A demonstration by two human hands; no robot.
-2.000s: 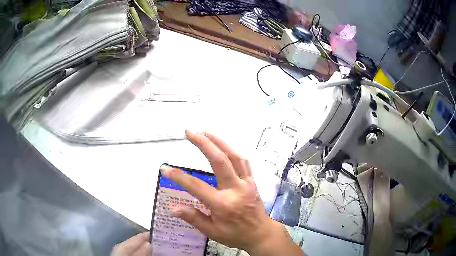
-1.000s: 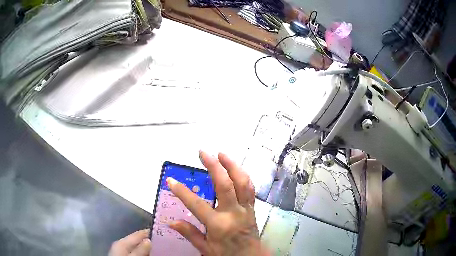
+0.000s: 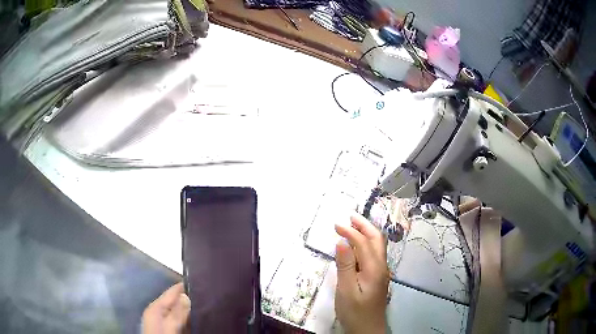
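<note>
A smartphone [image 3: 221,261] is upright in front of me at the bottom centre, its screen dark. My left hand [image 3: 167,312] holds it by the lower left edge; the rest of that hand is cut off by the frame's bottom. My right hand [image 3: 362,277] is open and empty, to the right of the phone and apart from it, with its fingertips near the needle area of the sewing machine [image 3: 516,176]. The fabric bundle [image 3: 91,49] lies at the upper left, with pale flat fabric [image 3: 121,124] beside and below it.
A brown board [image 3: 281,29] at the back bears dark and striped scraps [image 3: 340,19], a white box [image 3: 391,64] with a black cable and a pink plastic bag [image 3: 444,51]. Loose threads lie on the machine bed [image 3: 425,251]. A beige strip [image 3: 489,261] hangs by the machine.
The phone's screen has gone from blue and pink to dark, and the phone is higher and more upright. My right hand has moved off it to the right, towards the needle area.
</note>
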